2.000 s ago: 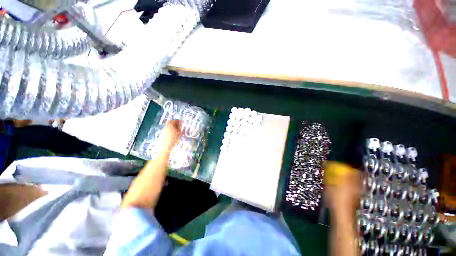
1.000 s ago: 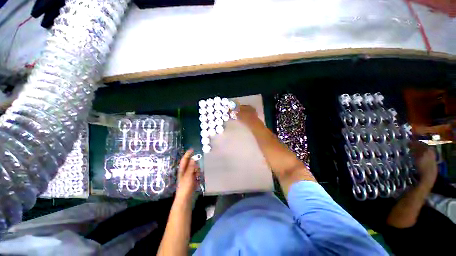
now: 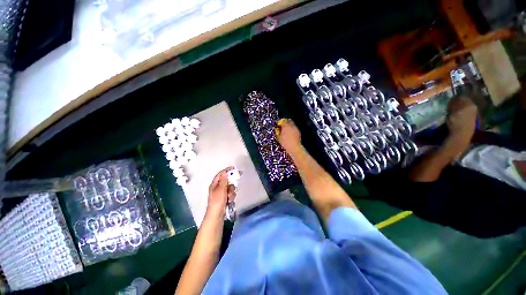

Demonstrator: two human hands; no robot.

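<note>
My left hand [image 3: 219, 190] is over the lower part of the pale board [image 3: 216, 141]. It holds a ring-shaped fitting [image 3: 232, 208] with a round white or silver cap [image 3: 233, 175] at its top. My right hand [image 3: 288, 136] is at the right edge of the heap of small metal hardware [image 3: 263, 124], with a yellow spot [image 3: 281, 123] at its fingertips; whether that is a tool or a finger cover, and whether the fingers hold hardware, I cannot tell. Round white caps [image 3: 177, 141] lie in rows at the board's upper left.
Ring fittings [image 3: 357, 124] stand in rows on a dark tray at right. Clear packing with ring-and-stem fittings [image 3: 109, 207] and a tray of small pale parts [image 3: 37, 242] lie left. A neighbour's hand [image 3: 462, 118] is near an orange fixture [image 3: 418, 63]. The white bench [image 3: 173, 34] runs behind.
The view has turned. My right hand has moved from the caps on the board to the hardware heap. My left hand has moved onto the board with a capped ring fitting.
</note>
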